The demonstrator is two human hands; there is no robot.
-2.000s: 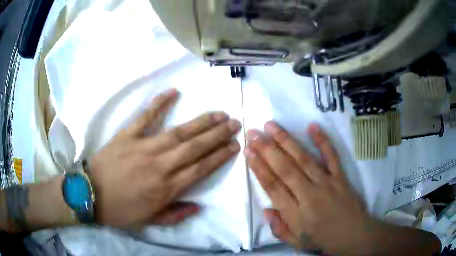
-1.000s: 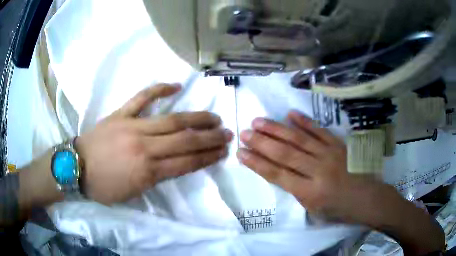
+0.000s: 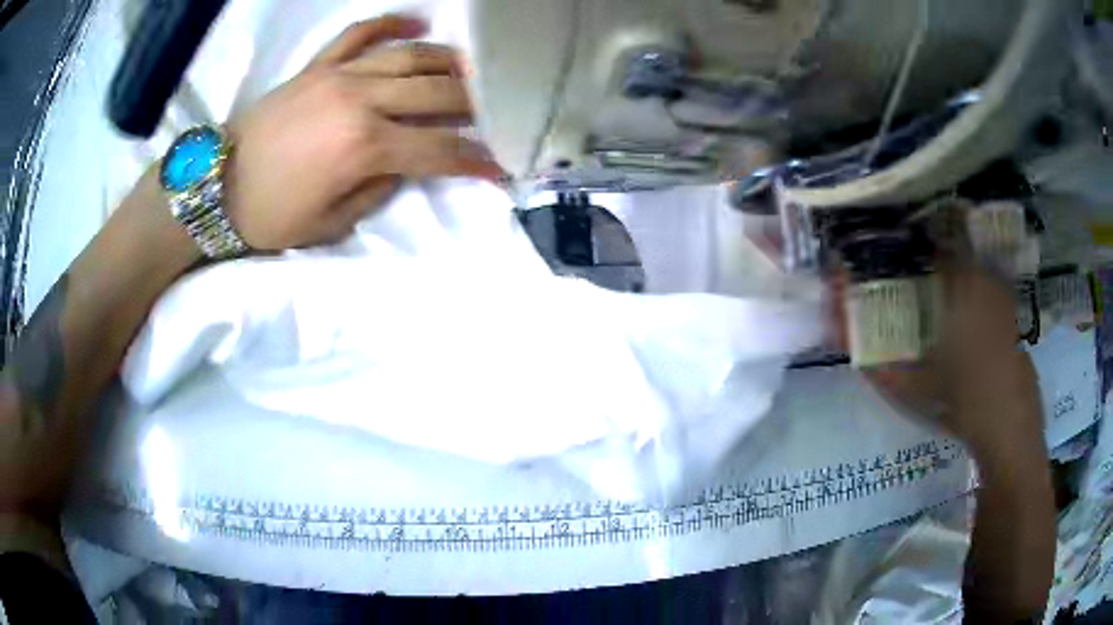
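Observation:
The white cloth [image 3: 488, 330] lies bunched across the sewing table in front of the machine. My left hand [image 3: 354, 134], with a watch at the wrist, rests on the cloth left of the machine head, fingers bent at its edge; whether they grip is hidden. My right hand [image 3: 940, 330] is blurred and partly behind the tension knobs [image 3: 885, 324], at the cloth's right end; its grip is unclear. The dark presser foot [image 3: 574, 220] stands over the throat plate [image 3: 623, 259], which shows uncovered beside the cloth.
The cream machine head [image 3: 525, 86] fills the top centre and right. A printed ruler scale [image 3: 452, 534] runs along the table's front edge. A dark bar [image 3: 165, 61] is at the upper left. Heaped white cloth [image 3: 909, 568] lies beyond the table's edge at the lower right.
My left hand has moved up and away from me, and my right hand has moved right behind the knobs. The cloth has shifted and bunched, uncovering the throat plate and ruler.

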